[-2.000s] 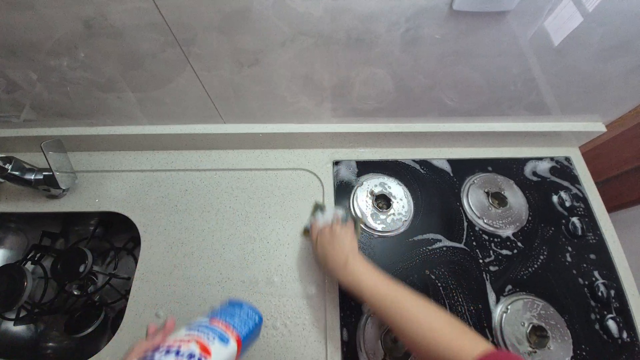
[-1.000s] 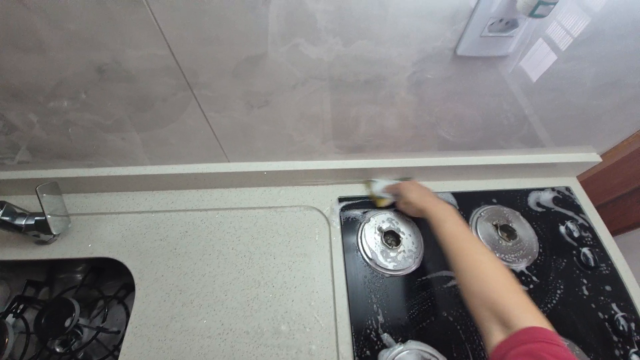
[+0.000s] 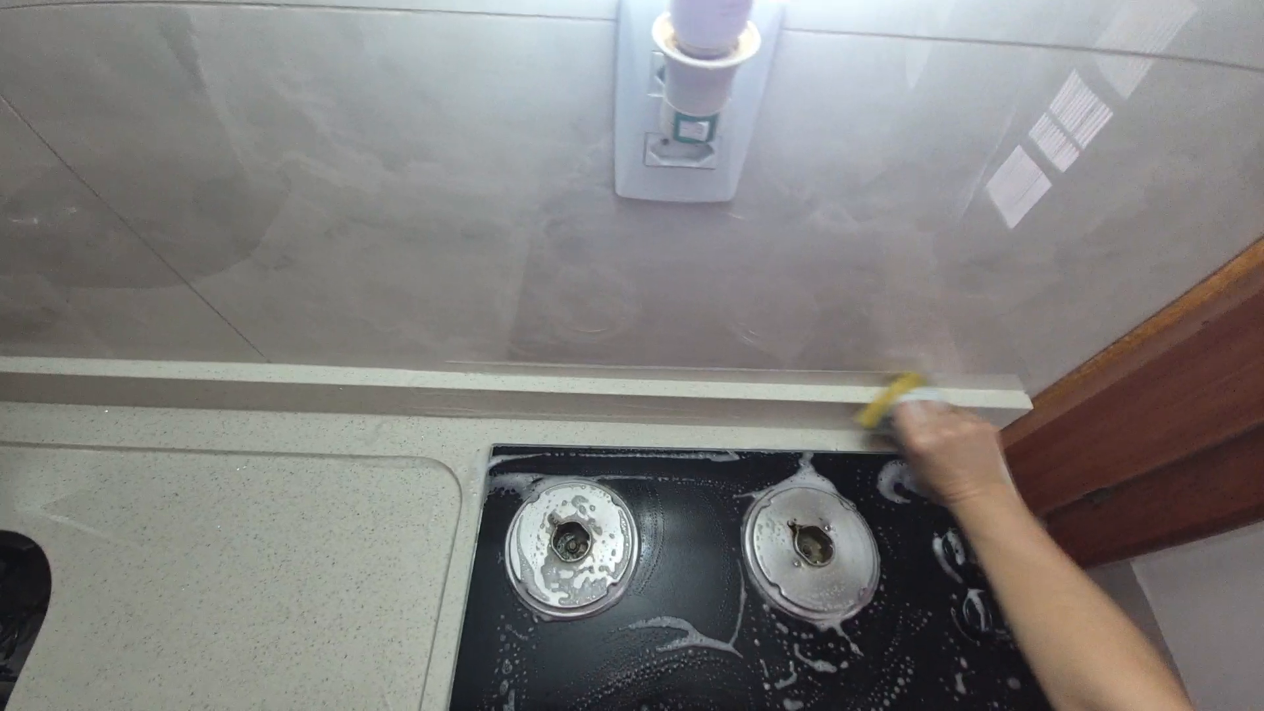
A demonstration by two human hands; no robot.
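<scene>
My right hand (image 3: 950,449) is closed around a yellow sponge (image 3: 892,398), blurred by motion, against the stone upstand (image 3: 691,400) behind the cooktop's right rear corner. Below and left of the hand lies the black glass cooktop (image 3: 681,553), streaked and dotted with white suds. Two round metal burner bases show on it: the left one (image 3: 602,563) carries more foam than the right one (image 3: 854,563). My left hand is out of view.
A speckled stone counter (image 3: 237,563) extends left of the cooktop to a dark sink (image 3: 20,602). On the tiled wall, a socket plate (image 3: 676,183) holds a plugged-in white fitting (image 3: 701,84). Reddish-brown wood (image 3: 1155,425) borders the right side.
My right hand has moved right along the back edge with the sponge. My left hand and the blue-and-white bottle, seen two seconds ago, are out of view. The view has shifted right and up.
</scene>
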